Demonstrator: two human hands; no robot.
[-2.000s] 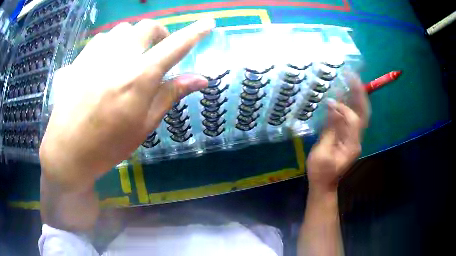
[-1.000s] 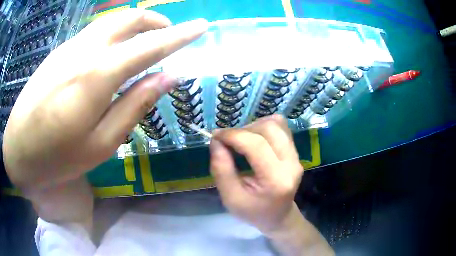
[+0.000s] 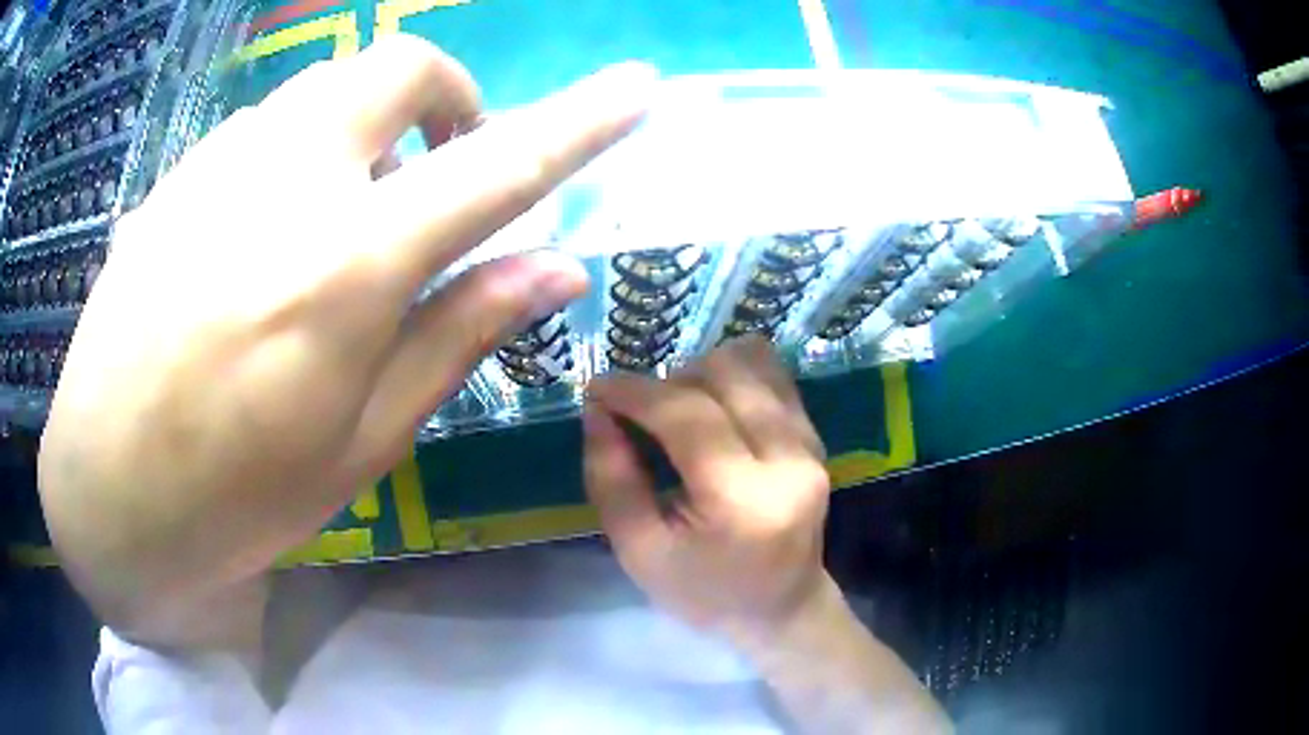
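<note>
A clear blister tray (image 3: 890,151) stands tilted on the green mat, its upper part glaring white. Rows of small dark ring-like components (image 3: 649,312) sit in its pockets. My left hand (image 3: 302,316) grips the tray's left part, thumb on the near face and a finger along the top edge. My right hand (image 3: 711,495) is at the tray's lower edge, below the component rows, thumb and forefinger pinched together. The thin pale tool is hardly visible at these fingertips, so I cannot tell how it is held now.
Another tray with component rows (image 3: 79,187) lies at the far left. A red marker (image 3: 1170,207) lies on the mat right of the tilted tray, partly behind its edge. Yellow tape lines (image 3: 900,417) cross the green mat (image 3: 1062,373). A pale stick-like object (image 3: 1288,75) is at the upper right.
My right hand came from the tray's right side to its lower middle; the pale tool showed at its fingertips one second ago. The tray has tilted more, and my left hand shifted slightly right.
</note>
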